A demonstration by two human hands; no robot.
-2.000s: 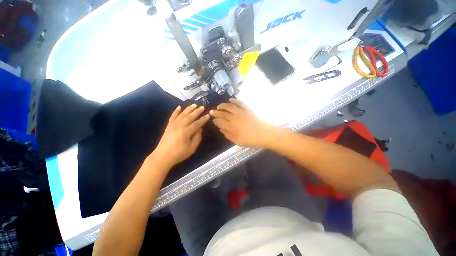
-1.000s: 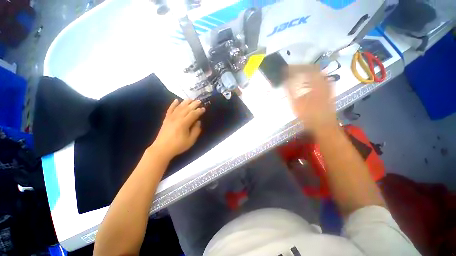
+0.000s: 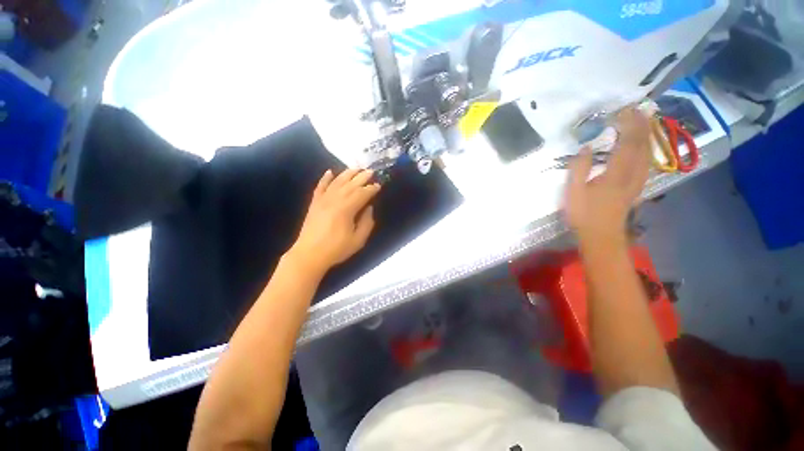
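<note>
A black garment panel (image 3: 256, 203) lies flat on the white table, its right part under the needle area (image 3: 423, 145) of the sewing machine. My left hand (image 3: 339, 216) rests flat on the panel, fingertips just left of the presser foot, gripping nothing. My right hand (image 3: 608, 189) is off the cloth, slightly blurred, over the small metal and clear items (image 3: 601, 141) right of the dark rectangle (image 3: 511, 132). Its thumb and fingers are around them; whether it holds one cannot be told.
Scissors with orange-yellow and red handles (image 3: 685, 145) lie just right of my right hand. The white JACK machine head (image 3: 573, 75) stands behind. A yellow patch (image 3: 477, 118) is beside the needle. A red stool (image 3: 577, 308) and dark red cloth (image 3: 740, 388) are below right.
My right hand has left the panel beside the needle and moved right to the small items near the scissors. My left hand has stayed on the panel. The whole view has shifted slightly.
</note>
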